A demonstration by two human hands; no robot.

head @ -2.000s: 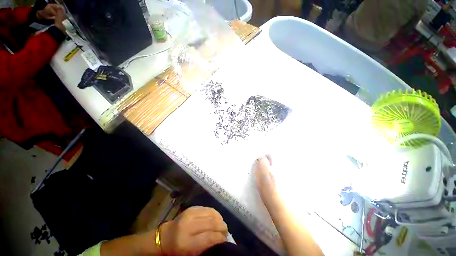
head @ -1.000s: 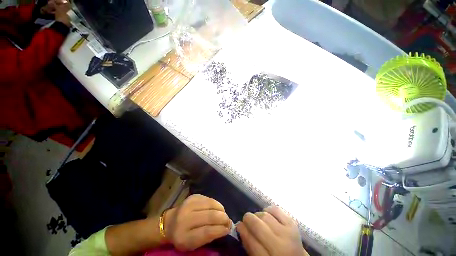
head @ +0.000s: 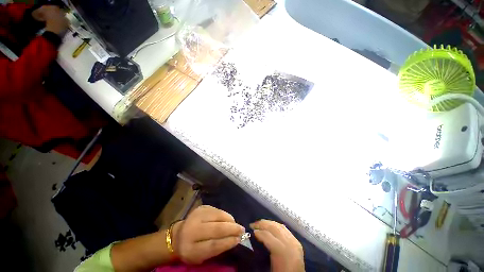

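Observation:
My left hand (head: 208,234) is above my lap at the bottom, its fingertips pinching a tiny silvery metal fastener (head: 245,237) with a small whitish piece below it. My right hand (head: 279,245) is just to the right, fingers curled, its fingertips a little apart from the fastener. Whether it holds anything is hidden. Dark garment cloth (head: 233,258) lies under the hands on the lap. A loose heap of small metal fasteners (head: 265,98) lies on the white table (head: 297,154).
The white sewing machine head (head: 451,139) and lime-green fan (head: 436,79) are at the right, with a screwdriver (head: 391,254) and red snips (head: 408,210) near it. A tan flat piece (head: 169,91), clear bag (head: 199,48) and pale blue tub (head: 366,32) lie beyond. A person in red (head: 32,95) sits left.
My right hand came back from the table near the heap to beside my left hand, then moved slightly apart from it. The metal fastener now shows at my left fingertips.

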